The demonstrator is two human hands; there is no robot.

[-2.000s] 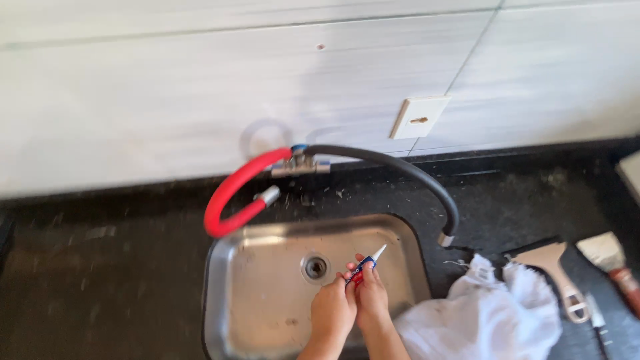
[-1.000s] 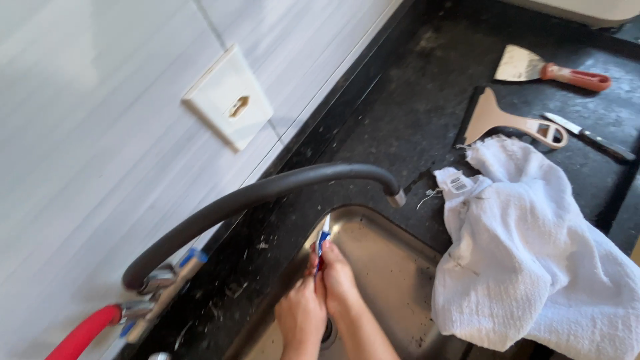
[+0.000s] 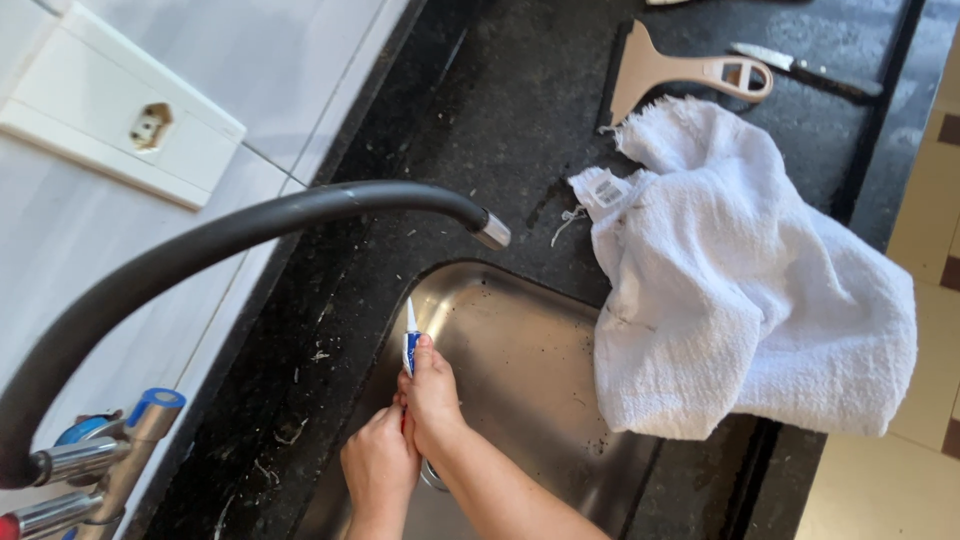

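Note:
Over the stainless steel sink [image 3: 517, 345], both of my hands are closed around a small blue and white tube [image 3: 411, 349] with a pointed white nozzle. My right hand [image 3: 433, 390] grips its upper part, thumb along the side. Just below and to the left, my left hand [image 3: 384, 454] wraps the lower end, where a bit of red shows between the hands. The nozzle points at the sink's corner, near the rim and the black stone countertop [image 3: 352, 330]. Most of the tube is hidden by my fingers, and my forearm partly covers the drain [image 3: 433, 476].
A black flexible faucet spout [image 3: 300, 214] arches from the metal faucet body [image 3: 127, 465] on the left. A white cloth [image 3: 735, 292] overlaps the sink's right side. Beyond it lie a beige squeegee [image 3: 675, 69] and a black-handled knife [image 3: 810, 71]. A wall outlet [image 3: 150, 127] is upper left.
The view has turned and come closer to the sink's corner. Both hands keep hold of the tube, whose nozzle now shows near that corner.

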